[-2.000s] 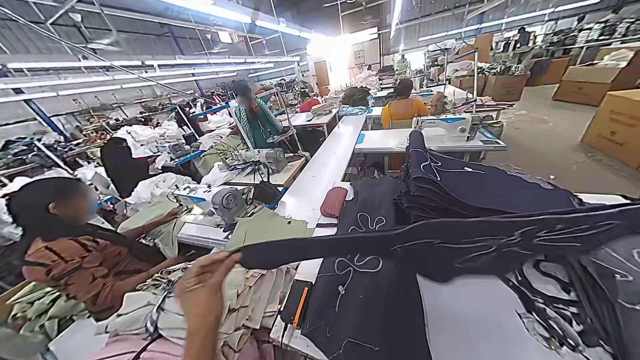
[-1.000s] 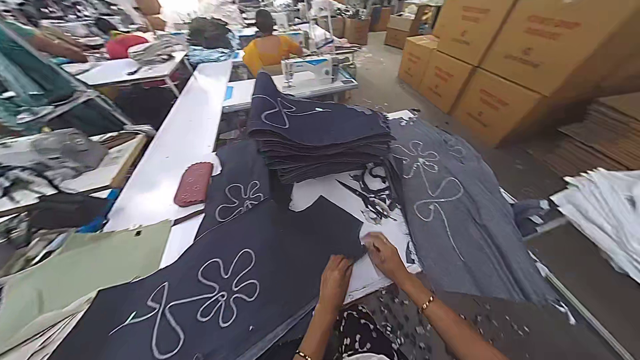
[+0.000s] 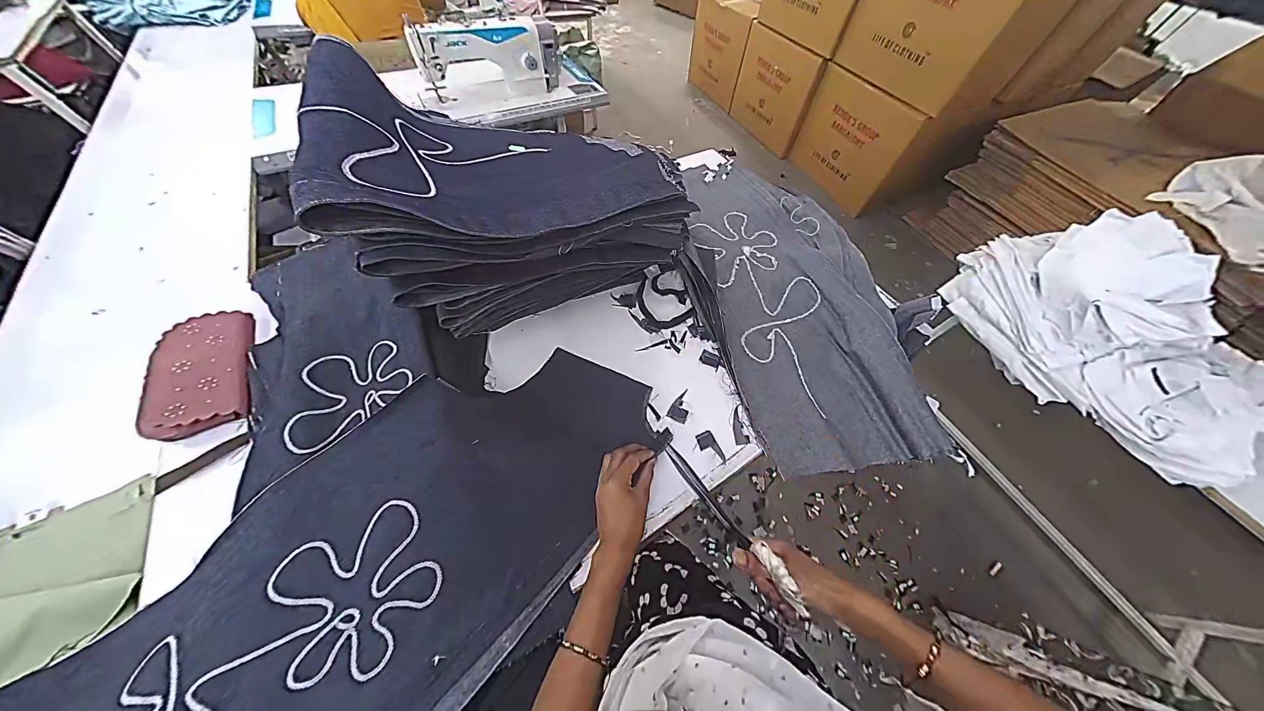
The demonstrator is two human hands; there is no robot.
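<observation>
My left hand pinches the edge of a dark denim piece that bears a white flower outline in cord. My right hand grips scissors by handles wrapped in white material; their blade tips lie at the denim edge, close to my left fingertips. Behind my hands rises a stack of folded dark denim pieces. Small dark fabric scraps lie on the white table to the right of the held piece. A grey denim piece with cord flowers hangs over the table's right side.
A dusty-red scalloped case and light green fabric lie at left. A white sewing machine stands beyond the stack. Cardboard boxes, flattened cardboard and a white cloth pile are at right. Scraps litter the floor.
The scissors are now in my right hand; one second ago both hands were at the denim edge. Two seconds ago my left hand held a dark strip-like piece up. The view has swung right and down.
</observation>
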